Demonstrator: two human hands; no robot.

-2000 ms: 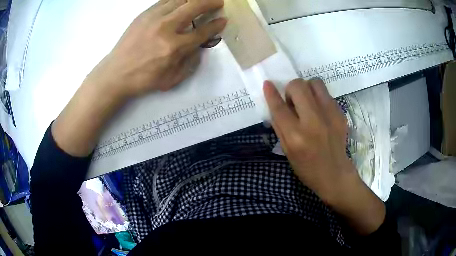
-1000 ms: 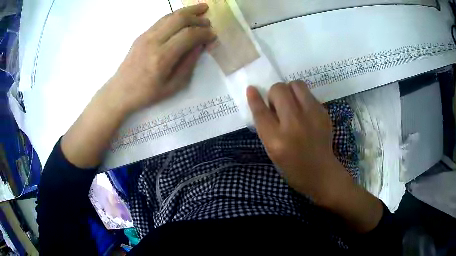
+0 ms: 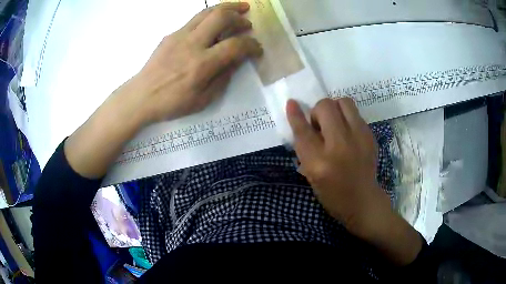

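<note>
A pale beige fabric band, yellowish at its top, lies on the white machine table. A whiter interfacing strip extends beyond its near end, with a bright line along the right side. My left hand lies flat at the band's left edge, fingertips on it, nothing gripped. My right hand holds the near end of the white strip at the table's front edge, thumb and fingers closed on it. The needle area is out of view above.
A printed ruler runs along the table front. The outlined machine bed is at the top right. A checked garment is below the table. White cloth hangs at right. A floral item is at lower left.
Compared with two seconds ago, my left hand covers the dark notch beside the band. The view has shifted slightly. Both hands stay at the band and strip.
</note>
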